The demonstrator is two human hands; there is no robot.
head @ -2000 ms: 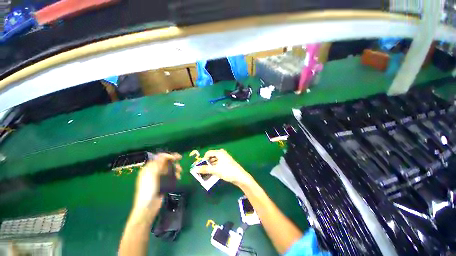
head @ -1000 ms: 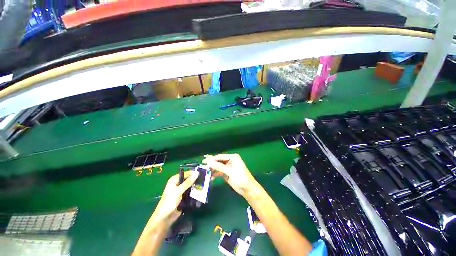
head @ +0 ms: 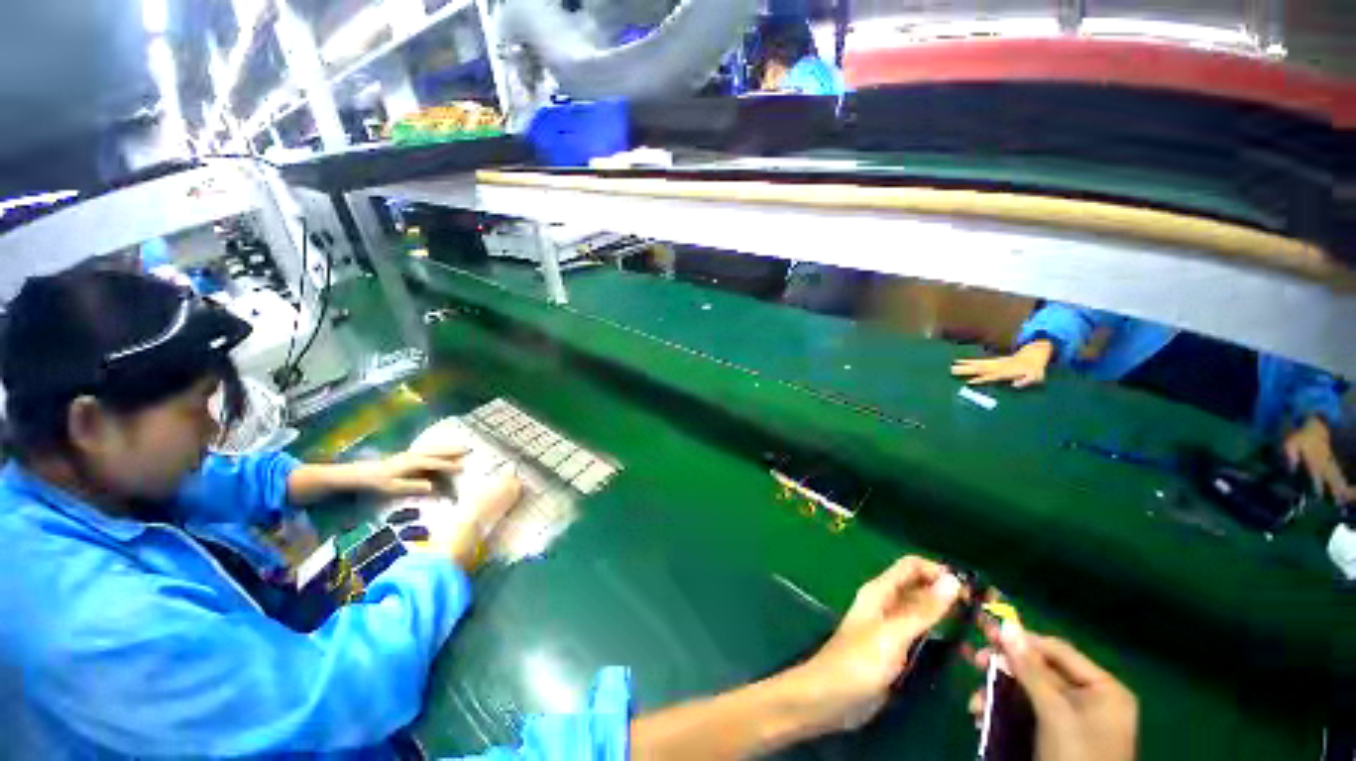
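My left hand [head: 877, 639] is at the lower right of the view, with its fingers pinched on a small dark piece, perhaps the edge of a black phone housing. Most of that piece is hidden by the fingers. My right hand [head: 1083, 705] is just to the right and holds an LCD display module [head: 1008, 717] with a dark screen and white edge. Its orange flex cable [head: 1002, 611] points up between my two hands. The module's lower end is cut off by the picture's edge.
A worker in a blue smock [head: 194, 595] sits at left, hands over a gridded parts sheet [head: 543, 446]. A row of displays [head: 821, 488] lies beyond my left hand. Another person's hands [head: 1008, 366] rest across the bench, below the white rail [head: 892, 245].
The view has swung left, bringing the neighbouring worker in and leaving the black trays and loose displays out. My hands now appear at lower right, the display lower in my right hand.
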